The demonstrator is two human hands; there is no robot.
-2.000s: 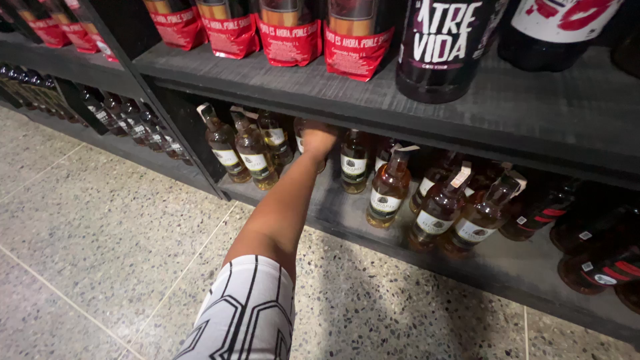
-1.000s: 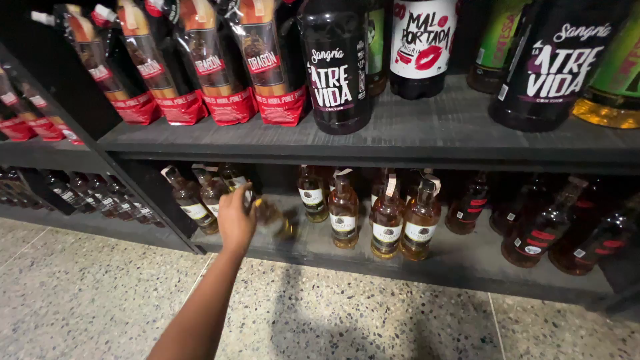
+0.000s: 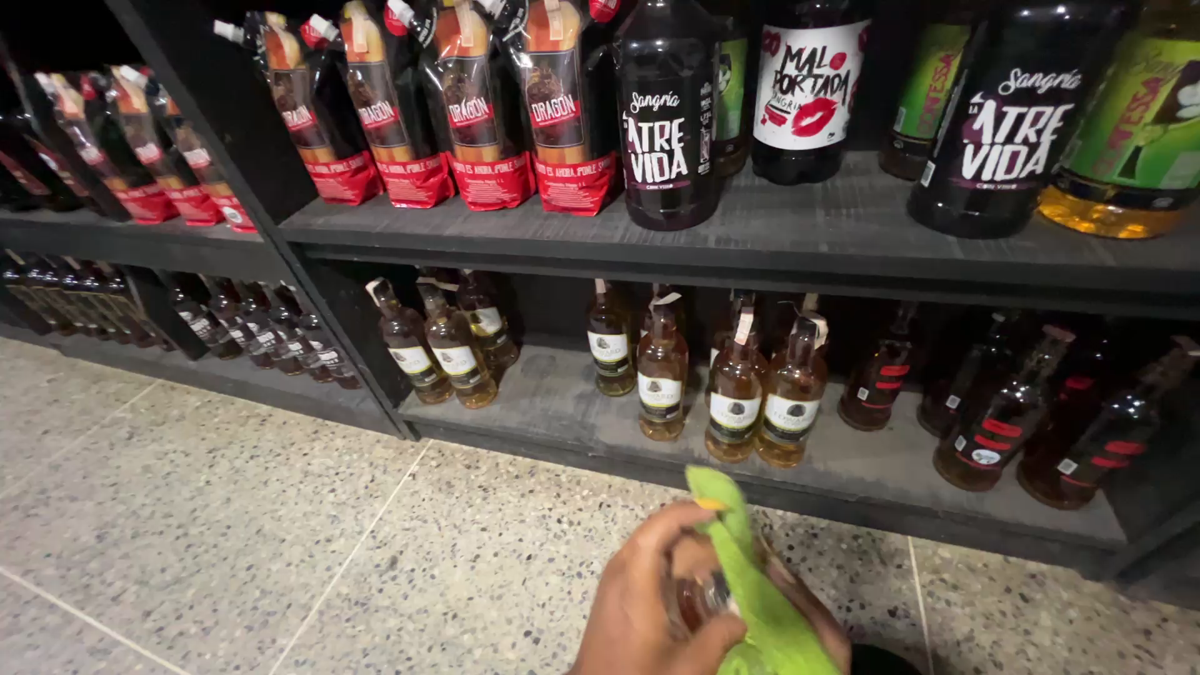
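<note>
Low in the head view, my left hand (image 3: 637, 600) is closed around a glass bottle (image 3: 698, 600), which is mostly covered by the fingers. My right hand (image 3: 811, 609) holds a bright green cloth (image 3: 750, 572) against that bottle, the cloth hiding much of this hand. Beyond them, amber bottles with white labels stand upright on the bottom shelf: a group at its left end (image 3: 459, 361) and another group nearer the middle (image 3: 661, 389). Bare shelf board (image 3: 544, 384) shows between the two groups.
Darker bottles with red labels (image 3: 994, 436) stand at the shelf's right. The upper shelf (image 3: 469, 234) carries red-based pouches (image 3: 483, 122) and large sangria bottles (image 3: 666, 131). A dark upright divider (image 3: 319, 309) separates the left bay. Speckled floor (image 3: 281, 525) lies in front.
My left hand has come back from the bottom shelf, where it took hold of a bottle, to low in front of me. My right hand and the green cloth have come into view.
</note>
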